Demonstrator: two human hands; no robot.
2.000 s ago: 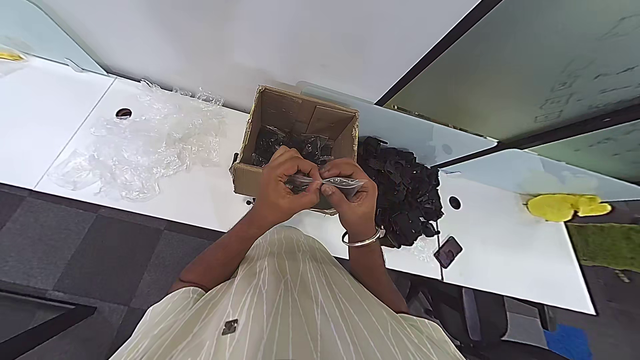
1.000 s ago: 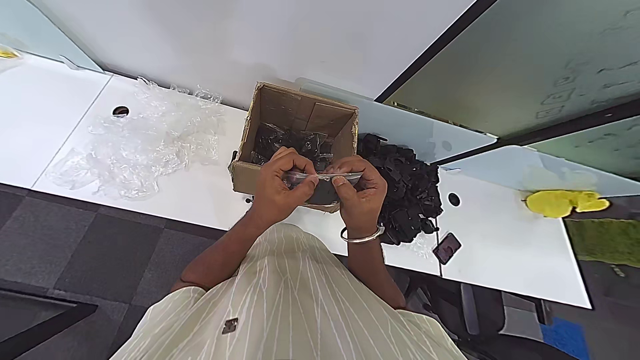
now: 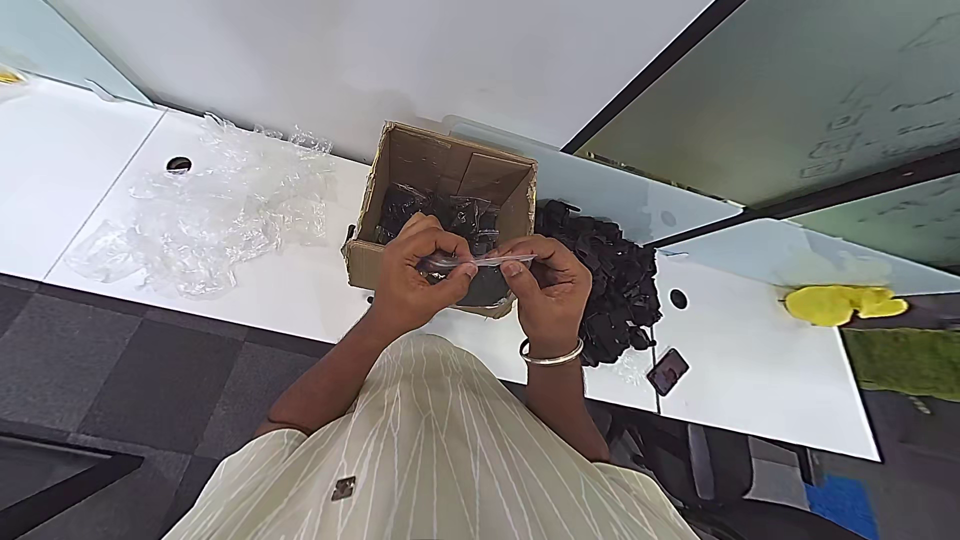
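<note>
Over the front of an open cardboard box (image 3: 364,259), my two hands pinch a small clear plastic bag (image 3: 491,261) between thumbs and fingers. My left hand (image 3: 424,274) grips the bag's left part, where something dark shows inside. On the bag's right part is my right hand (image 3: 549,285), with a metal bangle on its wrist. Dark items in clear plastic bags (image 3: 457,214) lie in the box beneath. Right of the box is a heap of black pieces (image 3: 615,285), too jumbled to name. Left of it spreads a pile of empty-looking clear plastic bags (image 3: 217,202).
The white table (image 3: 757,360) carries a phone (image 3: 667,371) near its front edge and a yellow item (image 3: 844,304) at the right. Two round cable holes pierce the tabletop. Glass partitions (image 3: 787,97) rise behind, and a chair (image 3: 720,465) stands in front at the right.
Both hands stay over the box, holding the bag. The bag's right part, tilted and crumpled two seconds ago, is now stretched flatter between the fingers.
</note>
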